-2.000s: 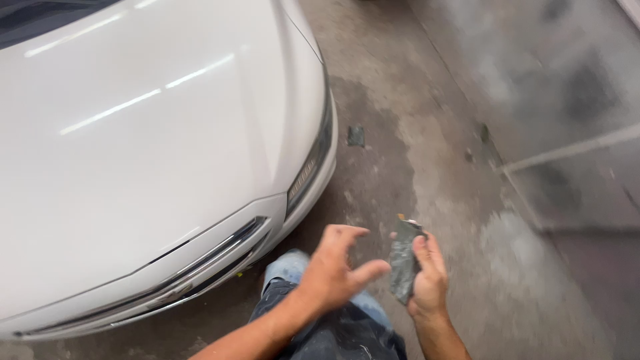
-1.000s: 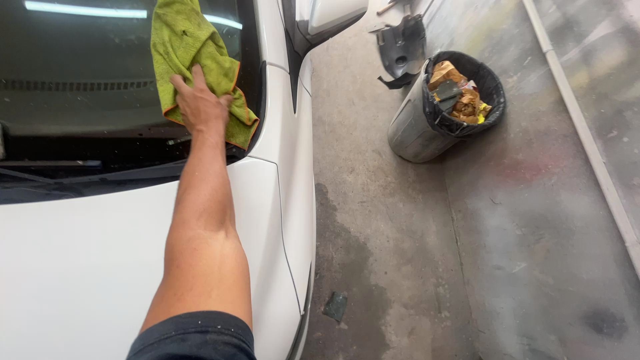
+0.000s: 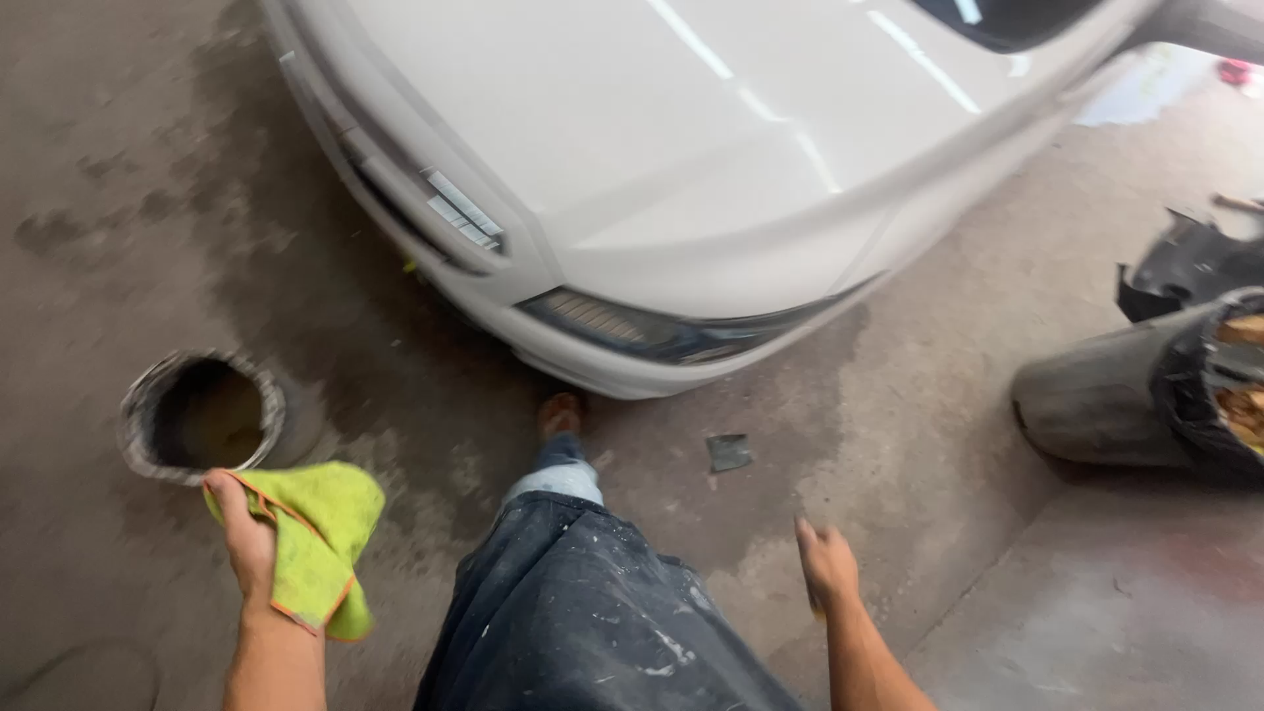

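Observation:
My left hand (image 3: 247,538) grips a yellow-green cloth with orange edging (image 3: 331,504), which hangs to the right of the fingers. Just above the cloth stands a bucket (image 3: 130,425) with dark, murky liquid inside. On the other side of my body, my right hand (image 3: 828,571) is closed around a thin dark piece seen nearly edge-on; blur hides what it is. Ahead is the front of a white car (image 3: 691,168), with its headlight (image 3: 632,326) and grille (image 3: 459,212) in view. Neither hand touches the car.
A small dark square sheet (image 3: 730,452) lies on the concrete floor. At the right, a grey bin with a black liner (image 3: 1096,395) holds crumpled waste, with a black plastic part (image 3: 1200,262) behind it. My foot (image 3: 561,413) is close to the bumper.
One second ago a hand pressed the cloth on the car's dark glass; now the cloth is in my left hand, away from the car. The view has swung to the car's front and floor.

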